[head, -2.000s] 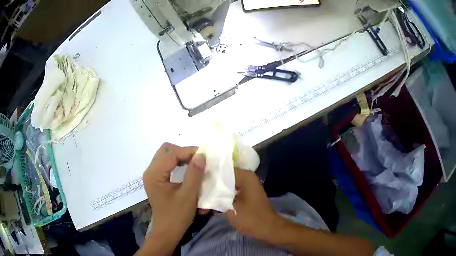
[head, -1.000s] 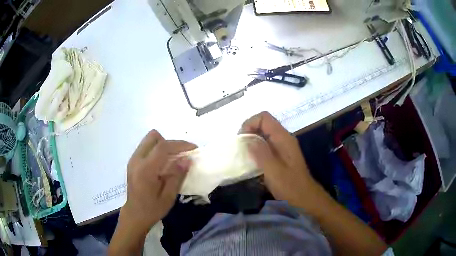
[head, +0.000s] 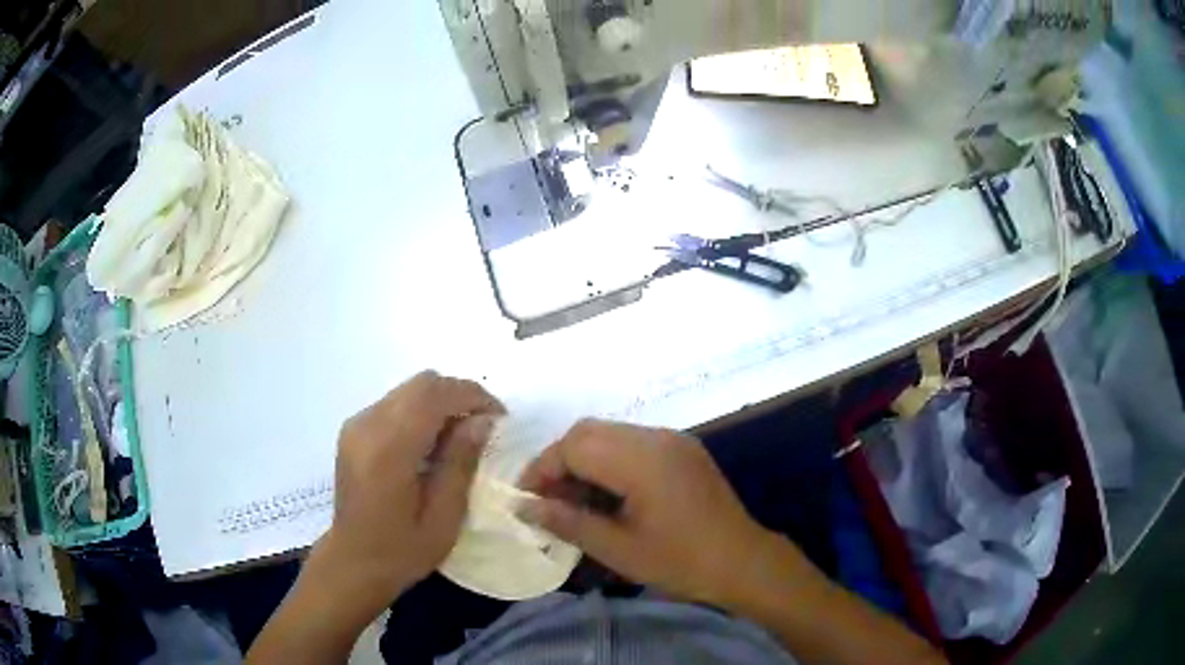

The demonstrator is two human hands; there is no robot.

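Note:
A small cream fabric piece (head: 511, 552) with a rounded lower edge hangs between my hands at the table's front edge, just above my lap. My left hand (head: 413, 483) pinches its upper left side between thumb and fingers. My right hand (head: 637, 500) pinches its upper right side with bent fingers. The fingers cover part of the piece, and its upper part blends into the bright white table (head: 351, 299), so its top edge is hard to make out.
The sewing machine's needle area (head: 572, 175) is ahead, with black-handled snips (head: 747, 266) to its right and a smartphone (head: 782, 74) behind. A crumpled cream heap (head: 195, 227) and a turquoise basket (head: 140, 500) are left. A dark red bin (head: 897, 546) with pale plastic is right.
The piece was stretched wide between my hands. Now my hands are closer together, my right hand is lower, and the rounded part hangs down. The camera view has also shifted.

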